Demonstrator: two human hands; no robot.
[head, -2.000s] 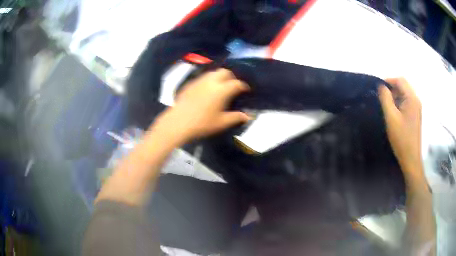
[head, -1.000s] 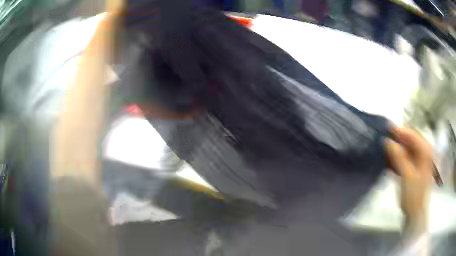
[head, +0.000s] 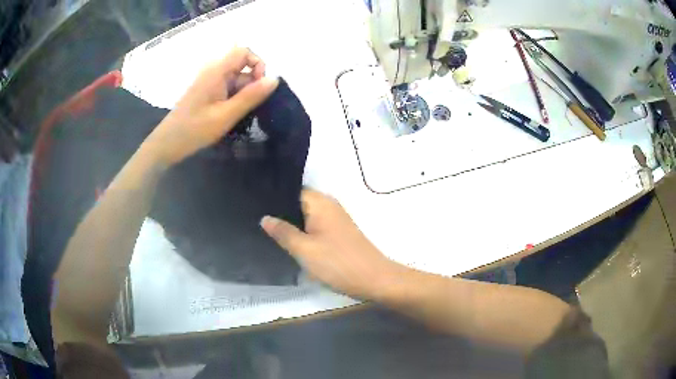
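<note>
A black fabric piece (head: pixel 230 192) lies on the white table left of the sewing machine and runs off to the far left. My left hand (head: pixel 222 100) pinches its upper edge between thumb and fingers. My right hand (head: pixel 319 237) grips its right edge lower down, thumb on top and fingers at or under the edge. The sewing machine head (head: pixel 415 37) stands at the top, with a round metal needle plate (head: pixel 411 115) below it. No fabric lies under the needle area.
Thread snips (head: pixel 515 118), a red pencil (head: pixel 534 81), a tan-handled tool (head: pixel 585 120) and a black-handled tool (head: pixel 593 96) lie right of the needle. Faint ruler marks show along the table's front edge (head: pixel 244 326). A cardboard box (head: pixel 630 281) stands at lower right.
The view has swung to the sewing machine and is sharper. The black fabric, stretched between both hands or held up before, now lies on the table with both hands closer together on it.
</note>
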